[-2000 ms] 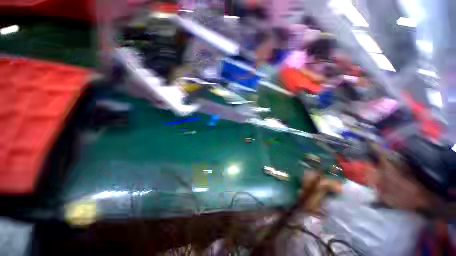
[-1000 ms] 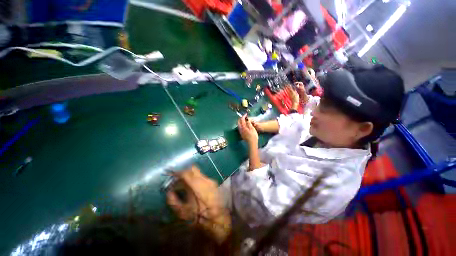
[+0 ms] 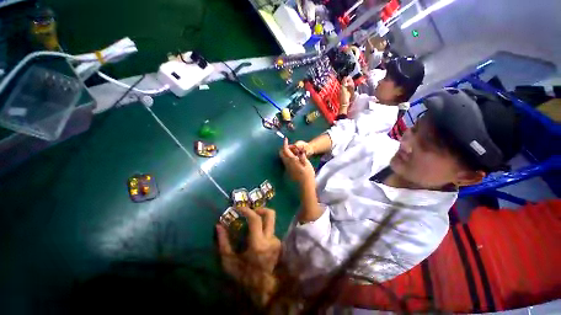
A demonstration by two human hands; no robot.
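Note:
My right hand (image 3: 255, 246) is low in the middle of the picture, partly behind dark blurred strands. Its thumb and fingers are around a small square device unit (image 3: 229, 216) with a shiny metal face. This unit is at the near end of a short row of similar units (image 3: 255, 197) on the green mat (image 3: 178, 212); whether it rests on the mat is unclear. My left hand is not in view.
Two small dark parts with gold pieces (image 3: 143, 186) (image 3: 206, 149) lie left of the row, with a green item (image 3: 207, 130) nearby. A white power strip (image 3: 184, 72) and clear box (image 3: 46, 98) are behind. A capped person (image 3: 369, 209) sits close at right.
The view has shifted and become sharper. My right hand has come from left of the row to its near end, with the unit at its fingertips.

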